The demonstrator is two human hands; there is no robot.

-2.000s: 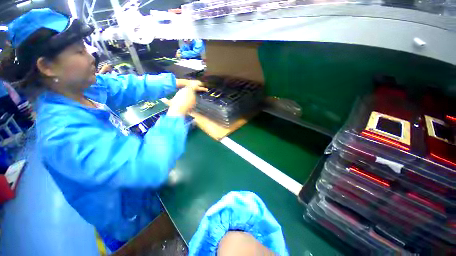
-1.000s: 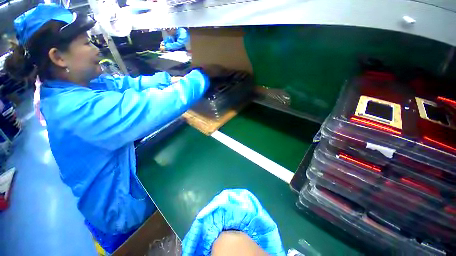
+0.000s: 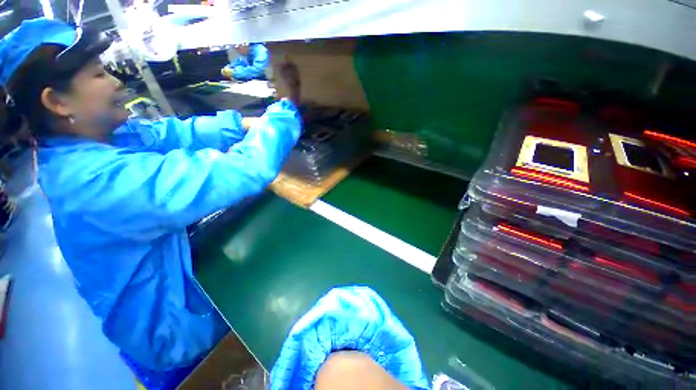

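Neither of my hands shows. A blue gathered cuff (image 3: pixel 351 324) and a bit of bare wrist (image 3: pixel 357 373) are at the bottom middle; the hand beyond is cut off by the lower edge, and I cannot tell which side it is. A tall stack of clear blister trays (image 3: pixel 526 282) stands at the right. Its top tray holds glossy red and black devices with gold-framed dark windows (image 3: pixel 553 158). A small pale item in clear wrap (image 3: pixel 450 381) lies at the bottom edge, partly cut off.
A person in blue smock and cap (image 3: pixel 153 206) stands at the left, arms over a lower tray stack (image 3: pixel 324 152) on a brown board (image 3: pixel 313 190). The green bench (image 3: pixel 267 266) has a white stripe. A grey shelf (image 3: pixel 458 19) hangs above. A brown carton (image 3: pixel 225 366) is below the bench edge.
The view has shifted a little, so the tray stacks sit further left. The person's near hand has risen above the far stack. The small wrapped item has come into view at the bottom.
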